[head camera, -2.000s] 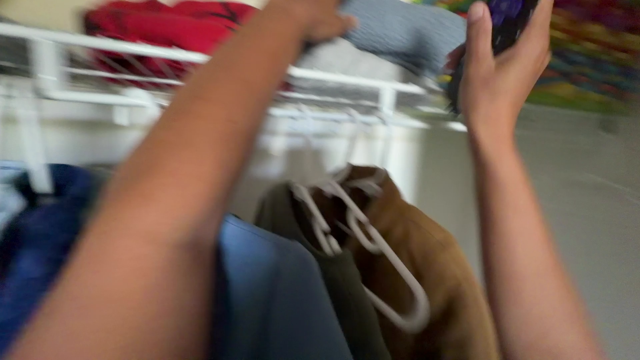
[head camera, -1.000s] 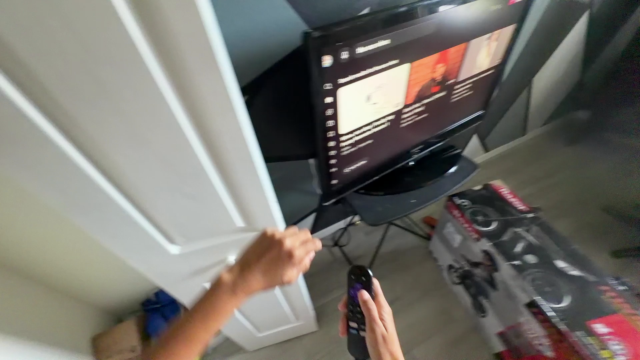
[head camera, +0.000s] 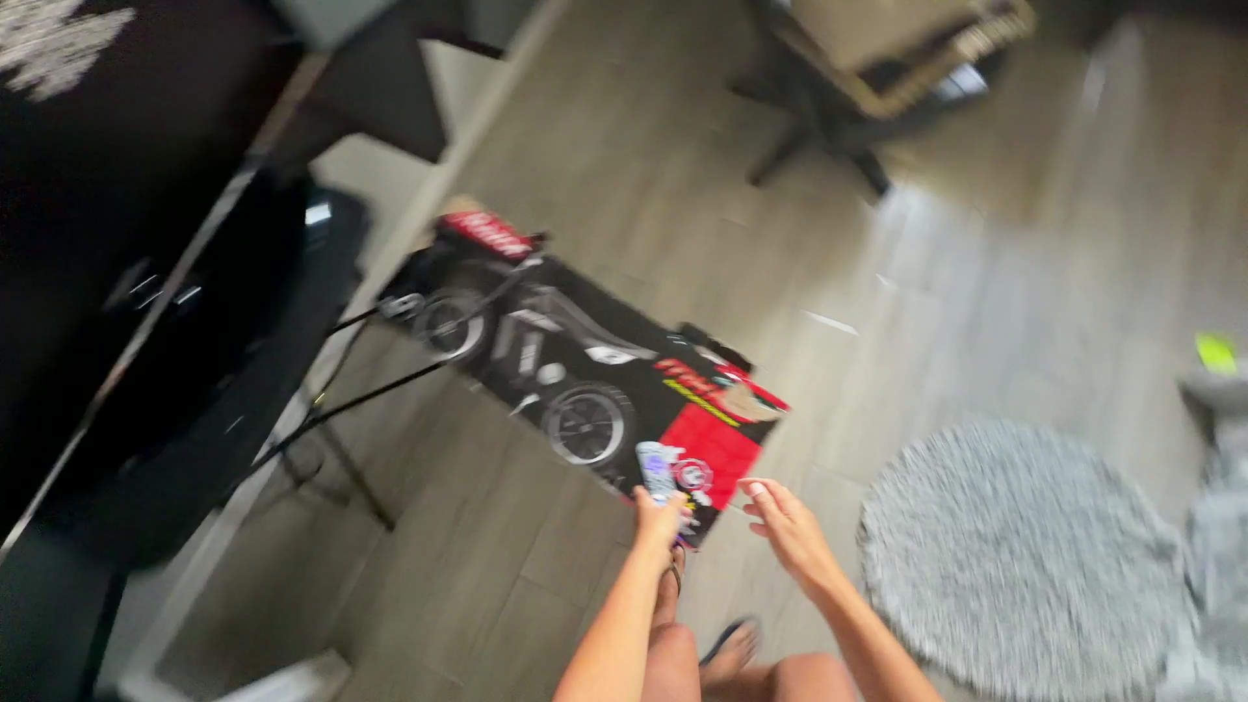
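A remote control (head camera: 656, 470), blurred and pale with a purple patch, is in my left hand (head camera: 661, 515) at the lower middle of the view, its far end pointing away from me. The hand and the remote show in front of the near end of a bicycle box (head camera: 595, 356) printed with a picture of a small bike. To the right, my right hand (head camera: 783, 526) is near the red corner of the box, its fingers loosely bent and slightly apart, with nothing visible in them. Whether it touches the box cannot be told.
At the left a dark television (head camera: 127, 244) stands on a black folding table (head camera: 336, 253) with thin legs. A round grey shaggy rug (head camera: 1019, 561) lies at the right. A wheeled chair base (head camera: 814, 136) is at the top. My sandalled feet (head camera: 731, 651) are below the box.
The remote was in my right hand one second ago and is now in my left. The view has swung from the television and white door down to the floor.
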